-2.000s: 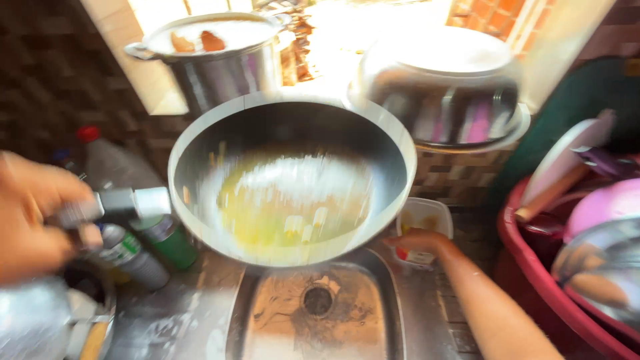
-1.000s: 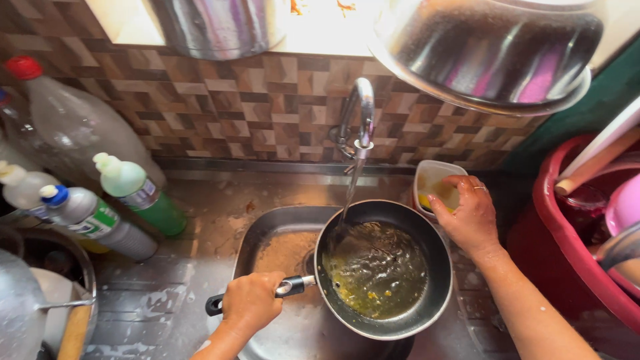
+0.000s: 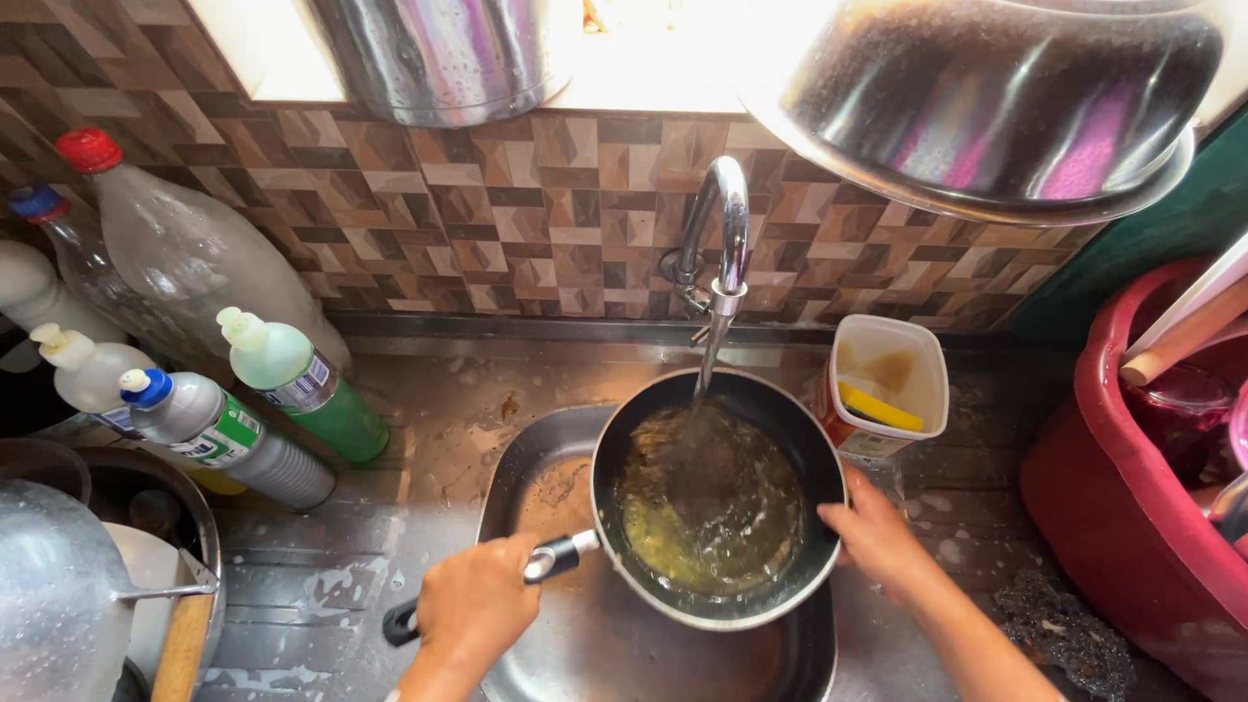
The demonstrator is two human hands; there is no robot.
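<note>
Over the stainless steel sink (image 3: 673,673) is a dark frying pan (image 3: 721,497) holding murky yellowish water. My left hand (image 3: 478,595) is closed around its black handle (image 3: 556,559). My right hand (image 3: 873,531) grips the pan's right rim, thumb on the edge and fingers underneath, partly hidden. A stream runs from the chrome faucet (image 3: 729,234) into the pan. Just behind my right hand, a white plastic tub (image 3: 892,366) with a yellow sponge (image 3: 880,407) inside stands on the steel counter.
Several plastic bottles (image 3: 312,390) stand at left, behind a metal pot (image 3: 210,546) of dishes. A red plastic tub (image 3: 1121,468) of dishes is at right. A dark scouring pad (image 3: 1063,634) lies near it. Metal pots (image 3: 1004,97) hang over the window ledge's edge above.
My right hand has moved from the white tub to the pan's right rim. Water keeps running into the pan, and my left hand stays on the handle.
</note>
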